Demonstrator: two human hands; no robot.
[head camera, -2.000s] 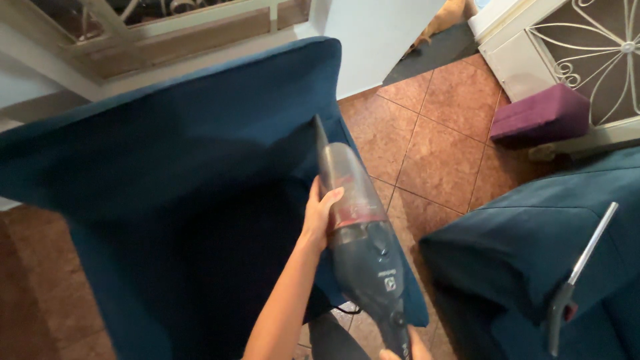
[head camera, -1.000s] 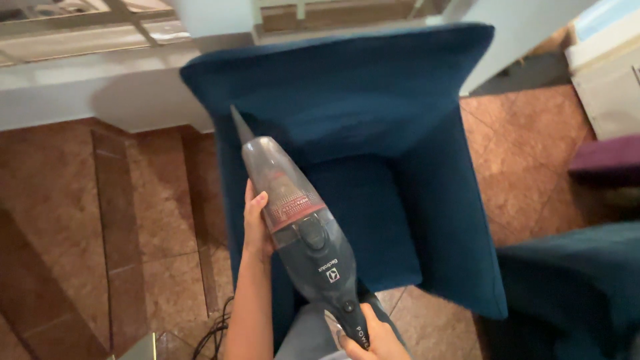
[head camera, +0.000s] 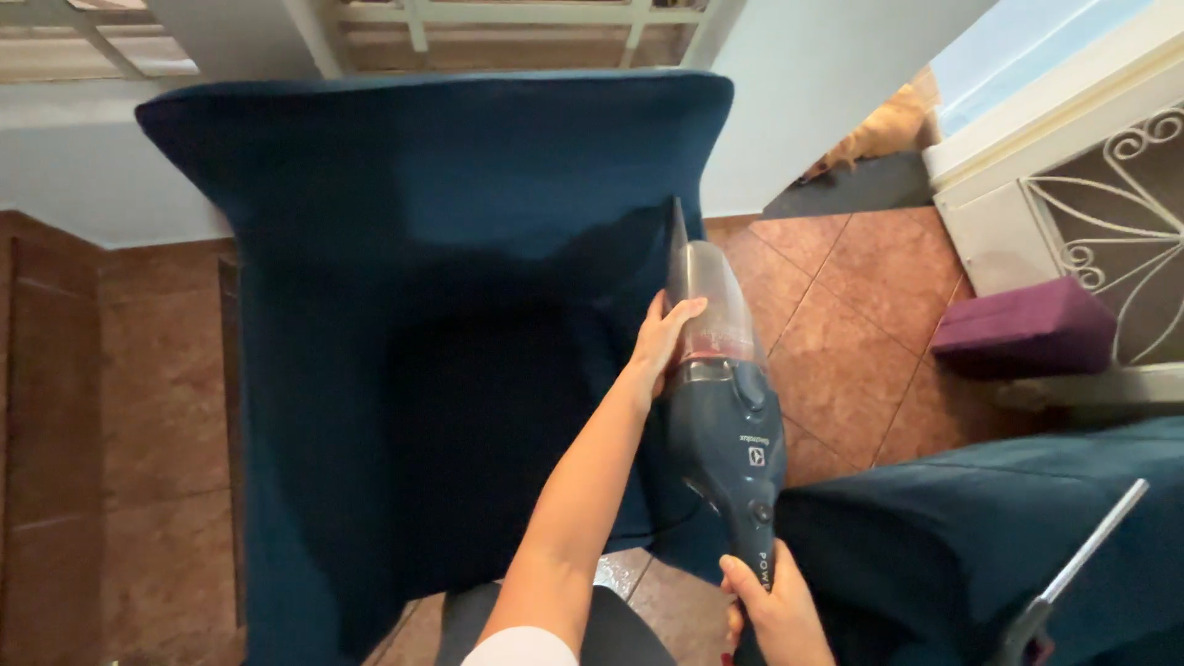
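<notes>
A dark blue Electrolux handheld vacuum cleaner (head camera: 731, 425) with a clear dust container is held in both hands. My left hand (head camera: 668, 338) supports it beside the dust container, fingers partly hidden beneath. My right hand (head camera: 772, 601) grips the rear handle. The narrow crevice nozzle (head camera: 678, 227) points at the inner right side of the backrest of a blue upholstered armchair (head camera: 444, 166); whether it touches the fabric I cannot tell. The chair's seat lies in deep shadow.
Another blue upholstered seat (head camera: 999, 499) stands at the right, with a metal tube (head camera: 1096, 541) with a dark end on it. A purple block-shaped cushion (head camera: 1027, 328) sits by a white grille door (head camera: 1138, 213). A tan animal (head camera: 879, 134) lies near the doorway. Windows and walls stand behind the armchair.
From the chair's left side one second ago, the vacuum cleaner has moved to its right side, still in both hands. The view has shifted too.
</notes>
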